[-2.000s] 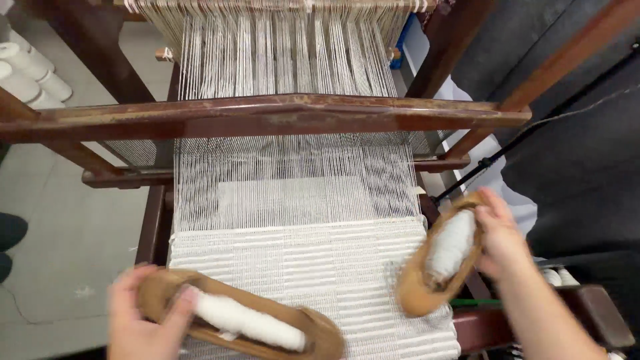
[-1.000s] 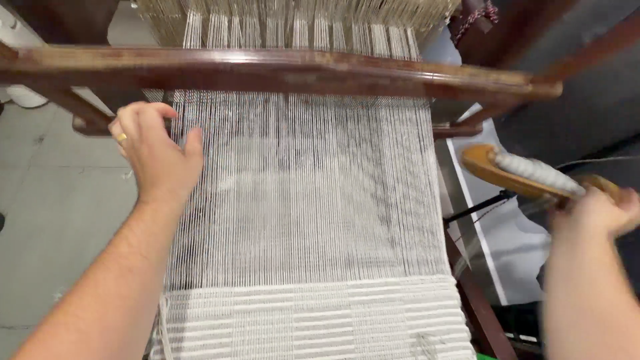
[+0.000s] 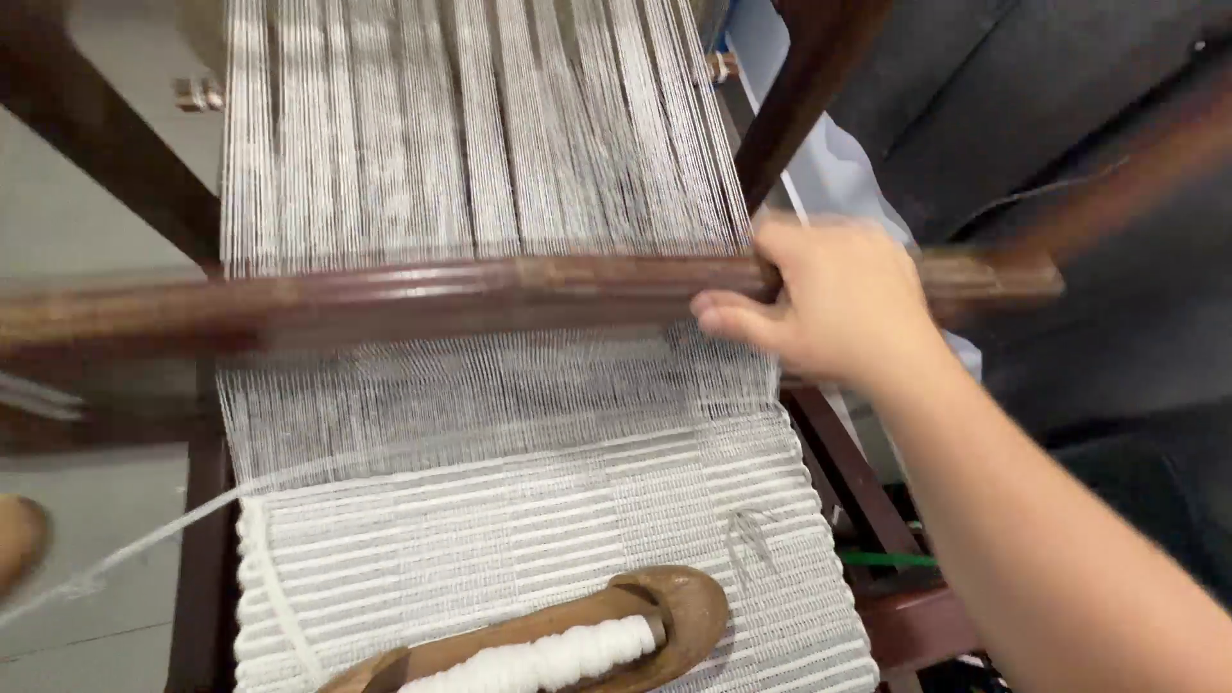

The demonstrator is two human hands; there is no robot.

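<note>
My right hand (image 3: 837,298) is wrapped around the wooden beater bar (image 3: 500,294) of a floor loom, near its right end. My left hand is out of view; the blurred tip of a wooden piece, likely a boat shuttle (image 3: 21,544), shows at the left edge. A thick white weft yarn (image 3: 164,529) runs from there into the warp threads (image 3: 481,385) at the cloth's left side. On the white ribbed cloth (image 3: 539,510) lies a wooden boat shuttle (image 3: 693,602) with a bobbin of thick white yarn (image 3: 558,654).
Dark wooden loom posts stand at the left (image 3: 106,135) and right (image 3: 818,87). A green strip (image 3: 885,558) shows beside the cloth's right edge. Dark fabric (image 3: 1107,318) hangs at the right. Loose thread ends (image 3: 751,539) lie on the cloth.
My right hand, which held a shuttle to the right of the warp, is now on the beater bar. My left hand has left the view. The bar now stands closer to the woven cloth.
</note>
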